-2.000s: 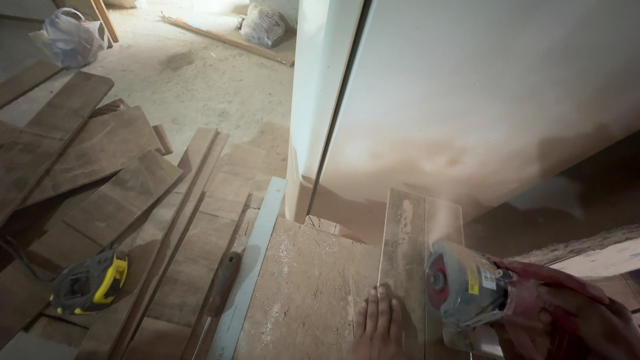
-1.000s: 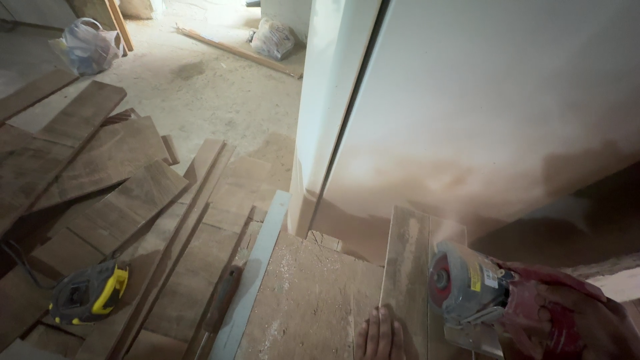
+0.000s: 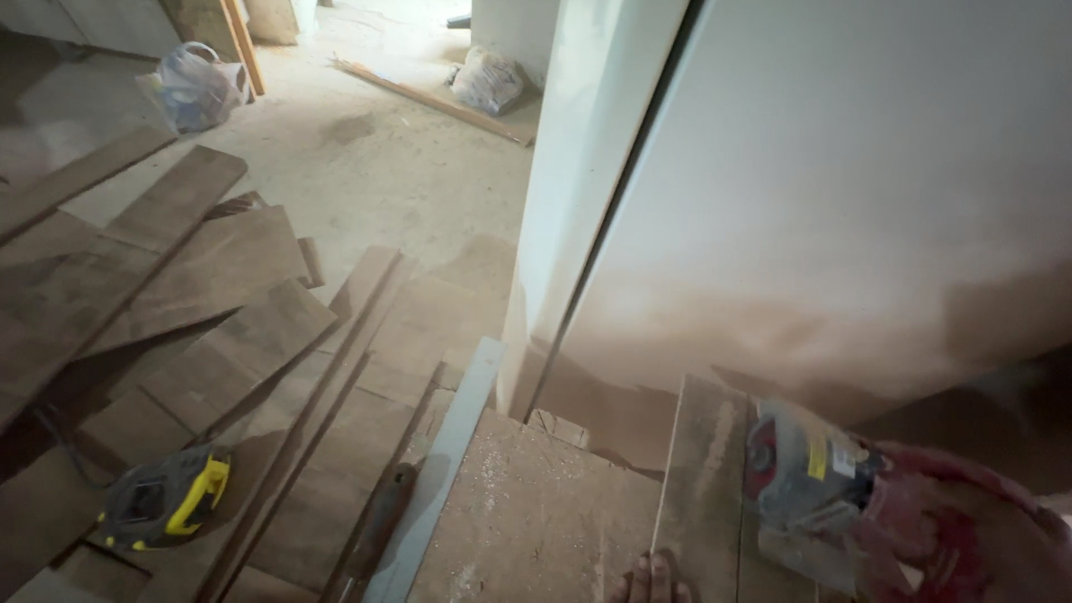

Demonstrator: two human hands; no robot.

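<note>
My left hand (image 3: 649, 579) shows only its fingertips at the bottom edge, pressed on the left edge of a wooden plank (image 3: 699, 477). At the lower right, my right hand (image 3: 997, 536) is around the red body of a dusty circular saw (image 3: 816, 469), partly hidden by the tool and dim light. The saw rests over the plank's right part, its blade hidden. Under the plank lies a dusty wooden board (image 3: 536, 511). Along that board's left side is a metal straightedge (image 3: 444, 469), with a dark-handled tool (image 3: 387, 511) beside it.
A yellow and black tape measure (image 3: 163, 498) lies among loose floor planks (image 3: 226, 260) at left. A white door panel (image 3: 796, 209) and its frame (image 3: 578, 167) stand close ahead. Farther off are plastic bags (image 3: 197, 88) and a thin wooden strip (image 3: 427, 99) on the floor.
The view has shifted slightly. My left hand shows less at the bottom edge than two seconds ago. The saw stays over the plank in my right hand.
</note>
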